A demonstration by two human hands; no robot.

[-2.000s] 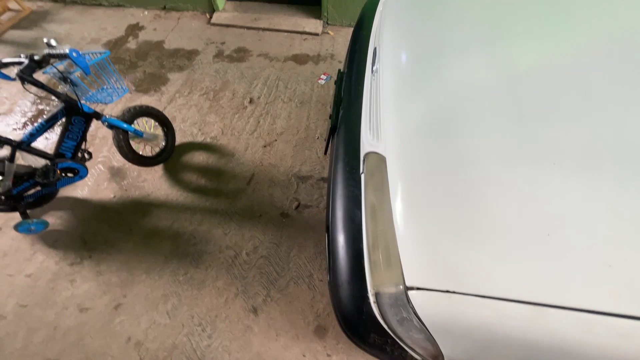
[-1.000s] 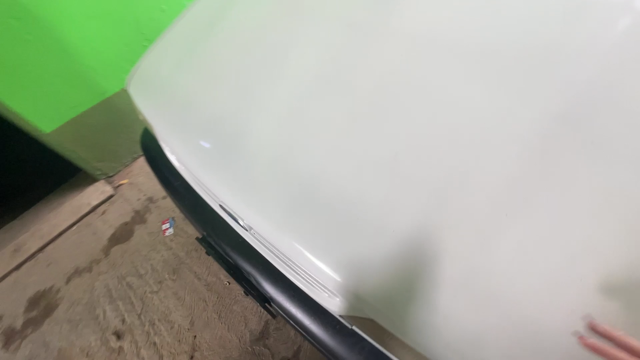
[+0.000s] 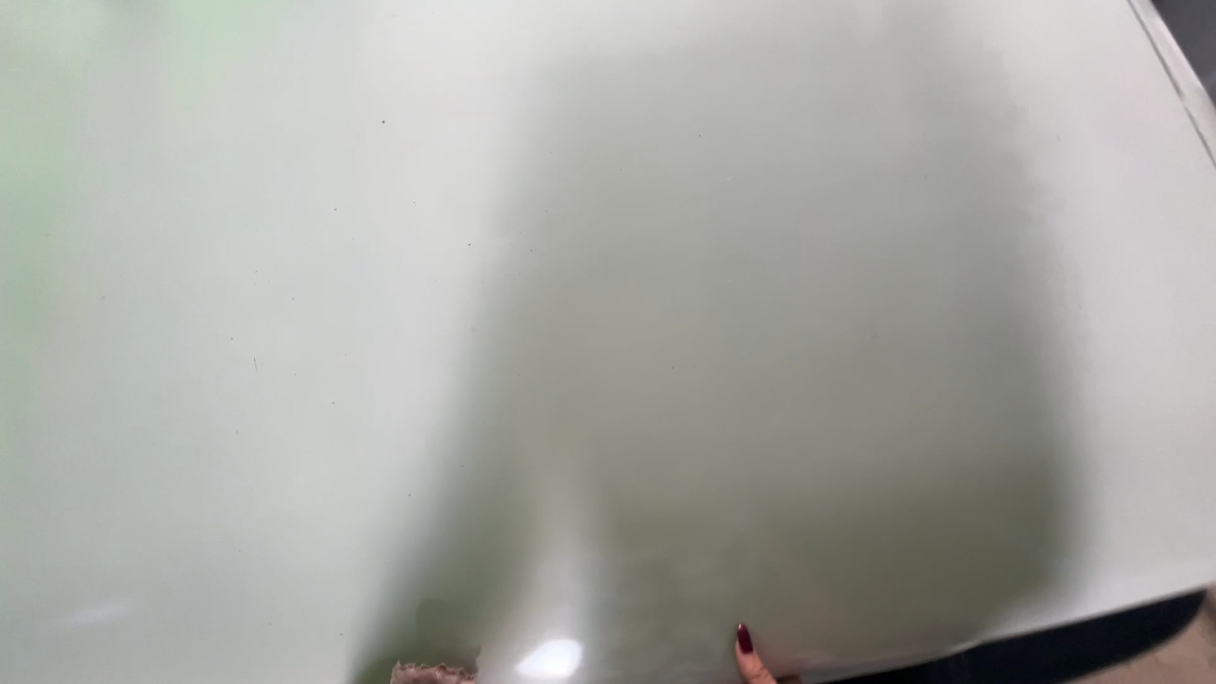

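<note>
In the head view, a white car's hood (image 3: 285,285), glossy, with small dark specks and a broad grey-green reflection, fills most of the frame. At the lower edge, right of centre, one finger with a dark red nail shows; from its place it looks like my right hand (image 3: 752,660). It rests at the hood's near edge, and the rest of the hand is cut off. A bit of rough brown cloth (image 3: 432,674) pokes in at the bottom, left of that finger; what holds it is hidden. My left hand is out of view.
The car's black bumper (image 3: 1073,641) runs along the lower right, with concrete floor (image 3: 1168,660) beyond it. A panel seam (image 3: 1173,76) crosses the top right corner beside a dark area.
The view has swung strongly from the floor, the child's bicycle and the bumper onto the hood. The brown cloth has come into sight at the bottom.
</note>
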